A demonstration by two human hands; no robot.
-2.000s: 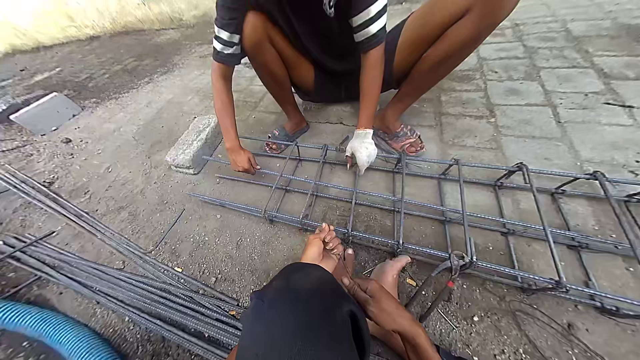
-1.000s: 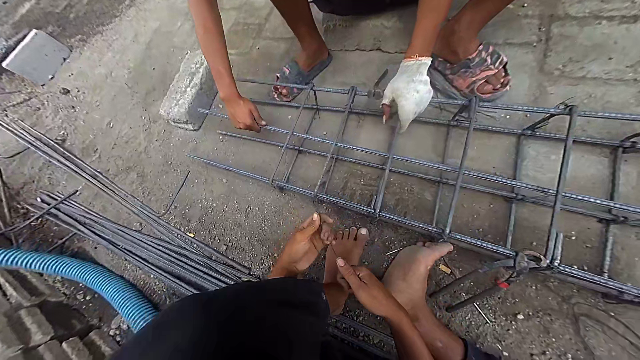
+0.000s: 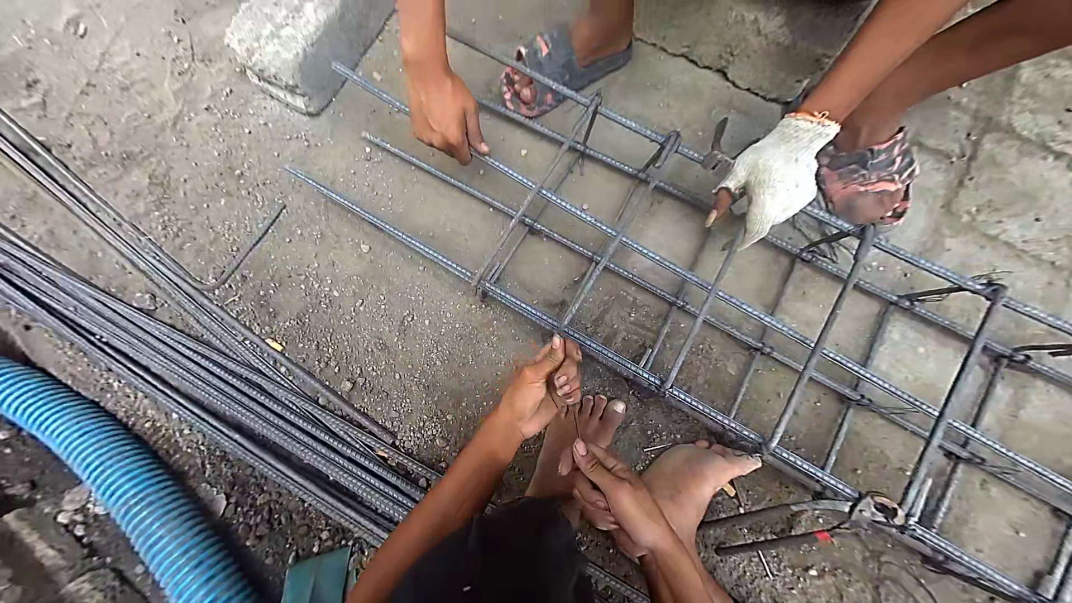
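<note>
My left hand (image 3: 544, 387) is raised just below the near bar of a rebar cage (image 3: 620, 356), its fingers curled close to a square stirrup. My right hand (image 3: 615, 494) pinches the lower end of a thin tie wire (image 3: 576, 423) between thumb and finger, over my bare feet. The wire runs up towards my left fingers, where its upper end is hard to make out. A pair of pincers (image 3: 871, 509) rests at the near bar on the right. Across the cage, a co-worker's bare hand (image 3: 448, 117) grips a long bar, and their gloved hand (image 3: 779, 180) is at a stirrup.
Bundled loose rebar (image 3: 201, 360) lies at the left beside a blue corrugated hose (image 3: 117, 486). A concrete block (image 3: 306, 50) sits beyond the bar ends. The co-worker's sandalled foot (image 3: 867, 176) is close to the far bars. A green object (image 3: 318, 578) shows at the bottom edge.
My hands have moved from over my feet, with the left now up close to the cage's near bar. The co-worker's hands remain at the cage. The view has moved closer.
</note>
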